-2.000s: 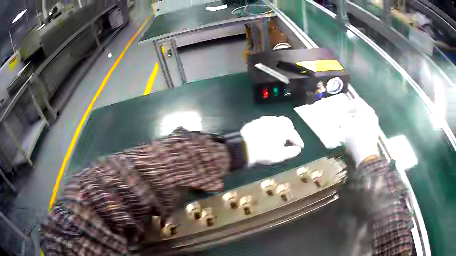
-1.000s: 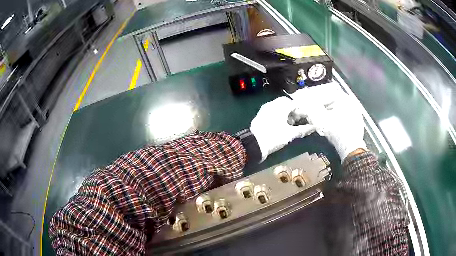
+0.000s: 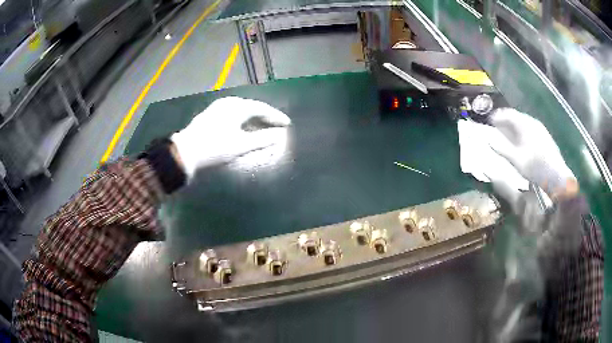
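The long metal housing (image 3: 386, 245) lies across the near part of the green mat, its face with staggered pairs of round pockets up. My left hand (image 3: 235, 137), in a white glove, is above the mat at the back left, away from the housing. Its fingers are curled with a dark gap between them; whether it holds something thin cannot be seen. My right hand (image 3: 533, 144), white-gloved and blurred, is at the white wipe (image 3: 478, 151) right of the housing. Its grip cannot be made out. A thin pale stick (image 3: 411, 168) lies on the mat behind the housing.
The black controller box (image 3: 429, 80), with red and green lights, a round gauge and a yellow patch, stands at the back right of the green mat (image 3: 335, 147). A rail and another green surface run along the right. Grey floor with yellow lines is at the left.
My hands, close together one second ago, are now apart: the left has moved left and back, the right stays at the wipe. The thin stick now shows on the mat. The view has shifted.
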